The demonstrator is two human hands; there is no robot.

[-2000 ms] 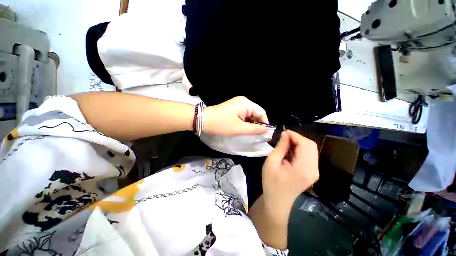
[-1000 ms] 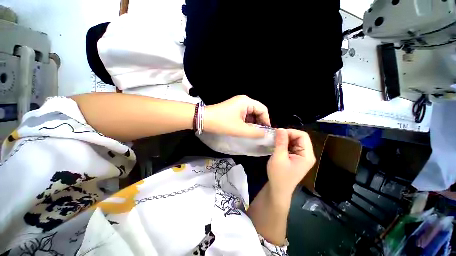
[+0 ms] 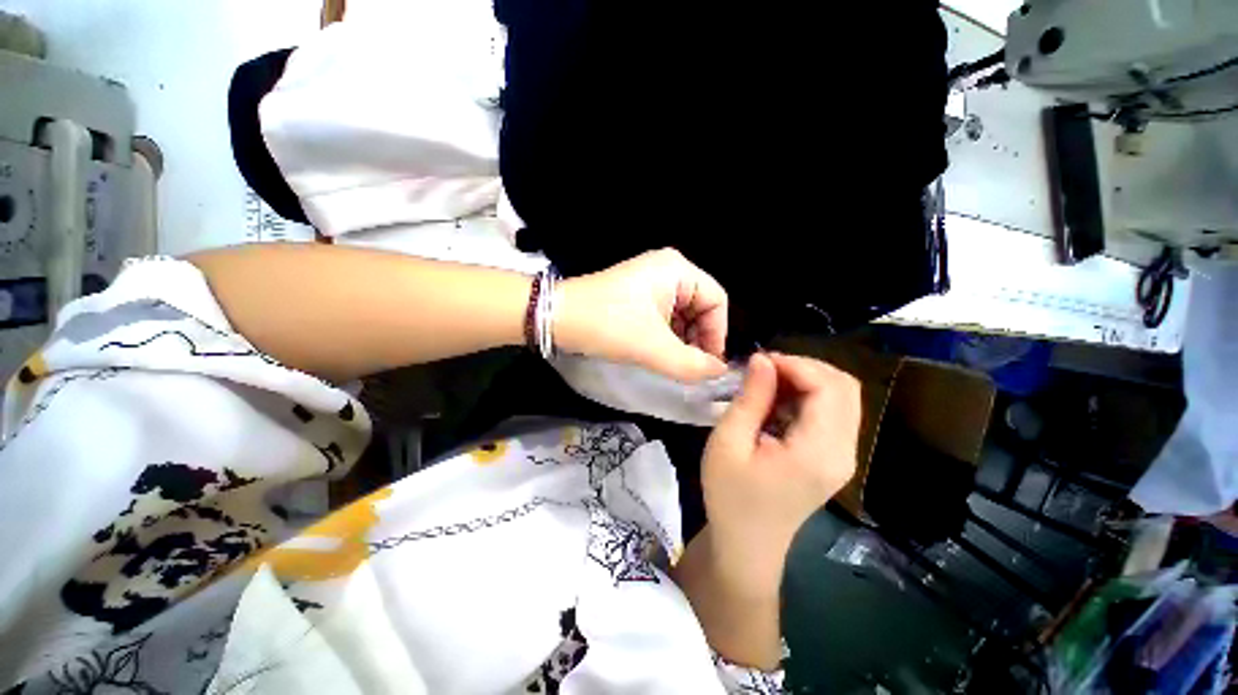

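Observation:
A white fabric piece [image 3: 638, 388] lies at the near edge of the black garment [image 3: 720, 149]. My left hand [image 3: 645, 315] comes in from the left and pinches the white piece between thumb and fingers. My right hand [image 3: 788, 428] is close beside it, thumb and index fingertips pressed together at the end of the white piece. A tiny dark line shows at the right fingertips; I cannot tell whether it is a needle or thread. A thin thread loop [image 3: 819, 315] shows at the black garment's lower edge.
A white cloth with black edge [image 3: 380, 129] lies left of the garment. Sewing machines stand left [image 3: 61, 190] and right [image 3: 1154, 136]. Black scissors handles [image 3: 1155, 287] show near the right machine. An open cardboard box [image 3: 937, 421] and bagged items [image 3: 1154, 625] are below right.
My right hand has turned at the white piece, its fingertips staying close to the left ones. The black garment's right edge and the right machine appear slightly further right.

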